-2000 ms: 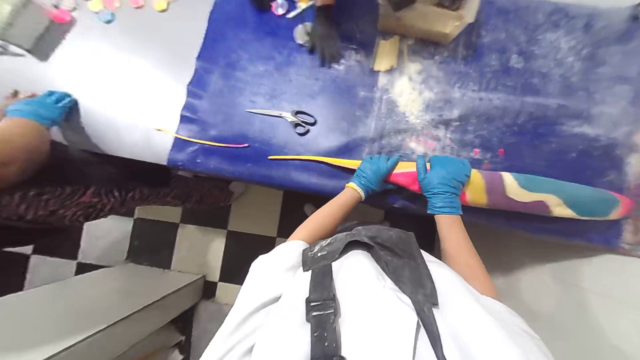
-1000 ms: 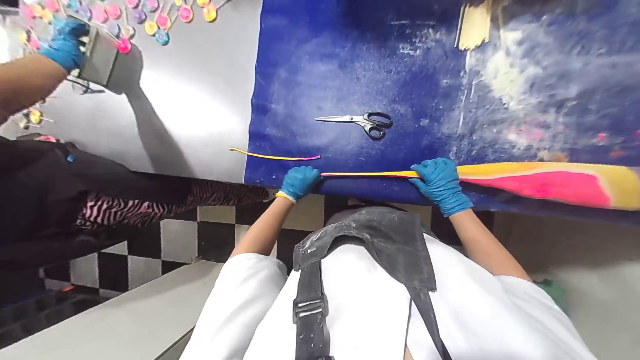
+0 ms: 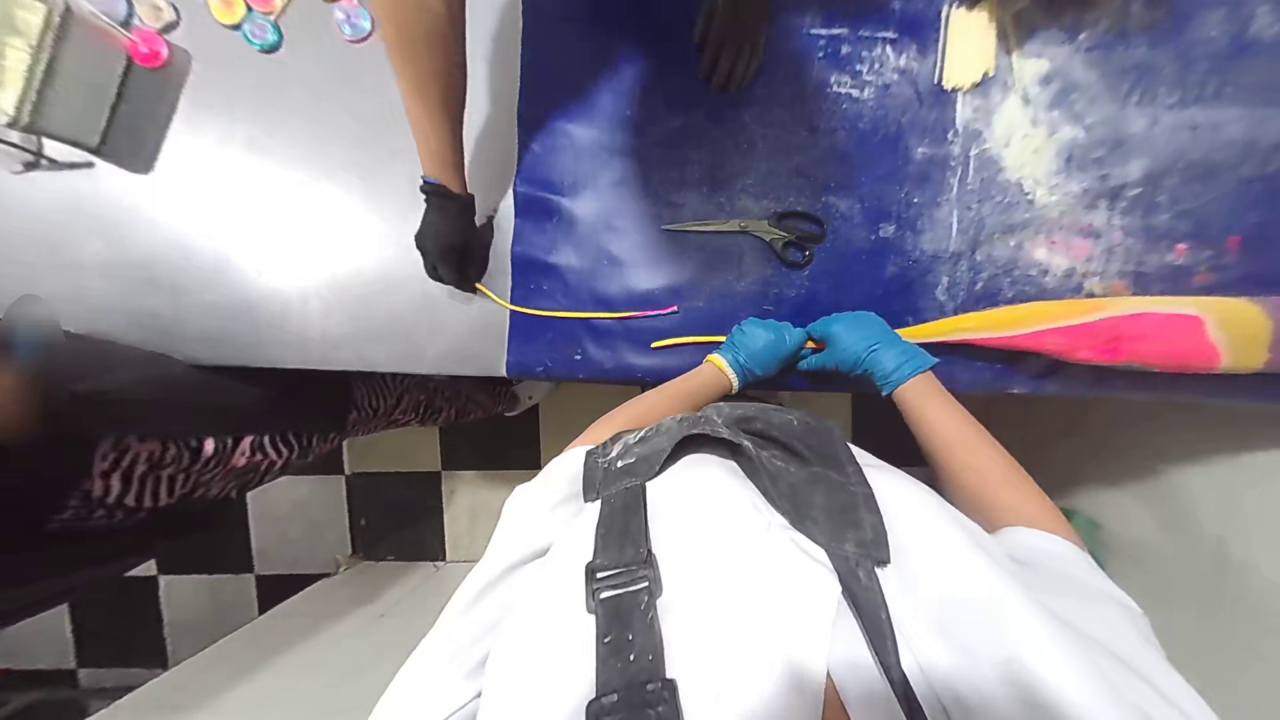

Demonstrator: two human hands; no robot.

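Note:
Both my hands, in blue gloves, are side by side near the front edge of the blue mat. My left hand is closed around the thin yellow end of a long multicolored tapered roll, probably candy. Touching it, my right hand grips the same strand where it starts to widen. A short yellow tip sticks out left of my left hand. Beyond my hands lie scissors with black handles. A separate thin yellow and pink strand lies to the left, its far end at a co-worker's black-gloved hand.
Another dark-gloved hand is at the far side of the blue mat. A pale flat piece lies at the back. Round colored lollipops and a gray box are at the upper left. A person in dark clothes stands at the left.
My hands, apart on the roll a second ago, have come together. A black-gloved hand has reached the loose strand's left end. The view has shifted.

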